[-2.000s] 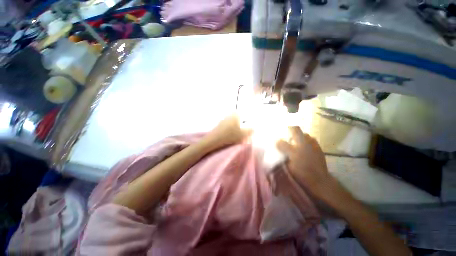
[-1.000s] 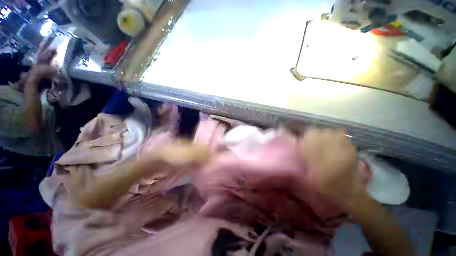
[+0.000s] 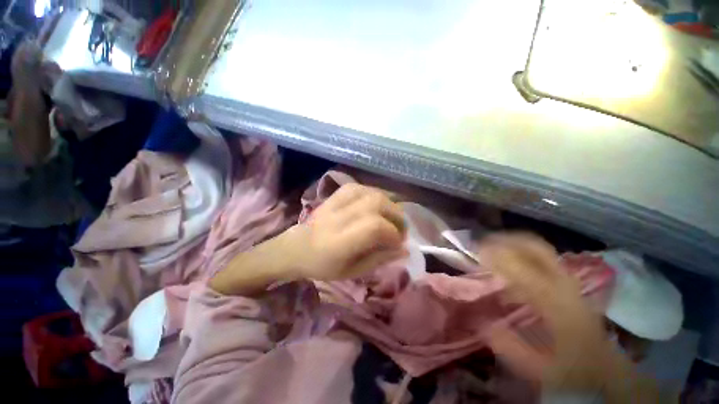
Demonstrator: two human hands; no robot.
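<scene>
A pink garment piece [image 3: 441,312] with white parts lies over the lap below the table edge. My left hand [image 3: 355,233] is closed on the pink garment, near its white part [image 3: 422,229]. My right hand [image 3: 524,272] is blurred by motion at the garment's right side; its fingers cannot be made out. A rounded white fabric part [image 3: 642,296] hangs at the right, beside the pink cloth.
The white table [image 3: 378,79] has a plastic-wrapped front edge. The lit needle plate area [image 3: 603,63] is at upper right, with a slim metal tool [image 3: 704,79]. More pink pieces [image 3: 138,213] heap at left. A red crate [image 3: 59,347] and another person's arm [image 3: 30,106] show at far left.
The hands and garment have come off the machine bed down to the lap. The view has shifted down, and the machine head has left the picture. The left hand has moved right and up.
</scene>
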